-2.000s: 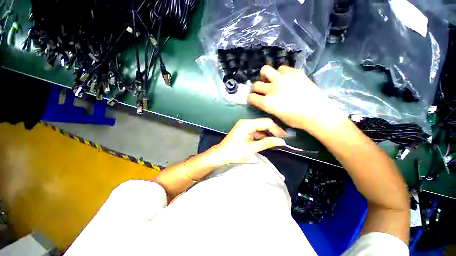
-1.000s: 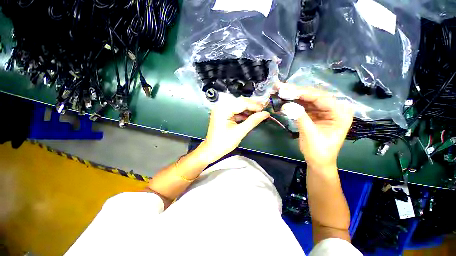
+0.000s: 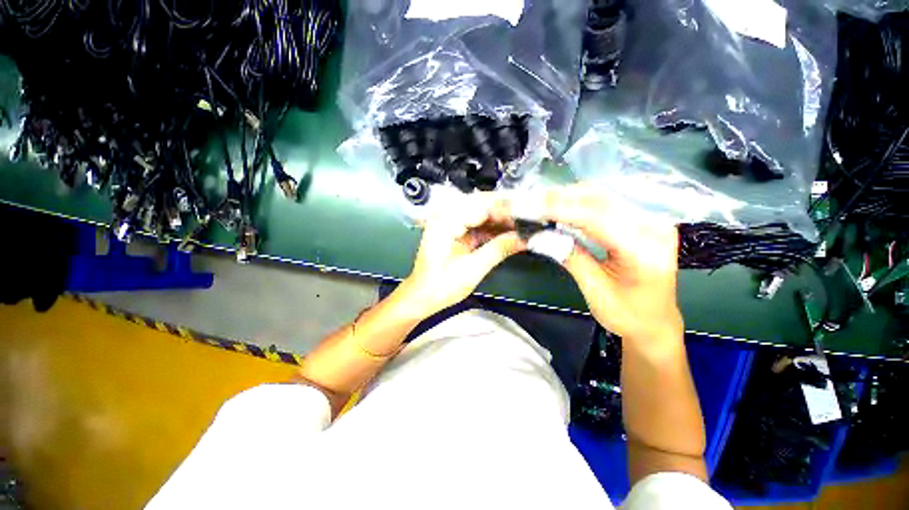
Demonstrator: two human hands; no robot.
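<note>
My left hand [image 3: 454, 244] and my right hand [image 3: 618, 254] meet above the near edge of the green bench. Both hold a small black housing part [image 3: 530, 228] between their fingertips. Most of the part is hidden by the fingers. White coverings show on my right fingertips. Just beyond my hands, a clear plastic bag [image 3: 439, 85] lies open toward me with several black housing parts [image 3: 454, 149] in its mouth. One round end [image 3: 416, 190] faces me.
A large heap of black cables [image 3: 150, 70] with silver tips lies at left. Another clear bag [image 3: 698, 120] lies at right, near bundled cables [image 3: 733, 247] and wired green boards [image 3: 862, 284]. Blue bins [image 3: 718, 383] stand under the bench [image 3: 329, 234].
My right hand has come back from the bag's mouth to my left hand, and a black part now shows between them. Both hands have since closed nearer together. The view has shifted right.
</note>
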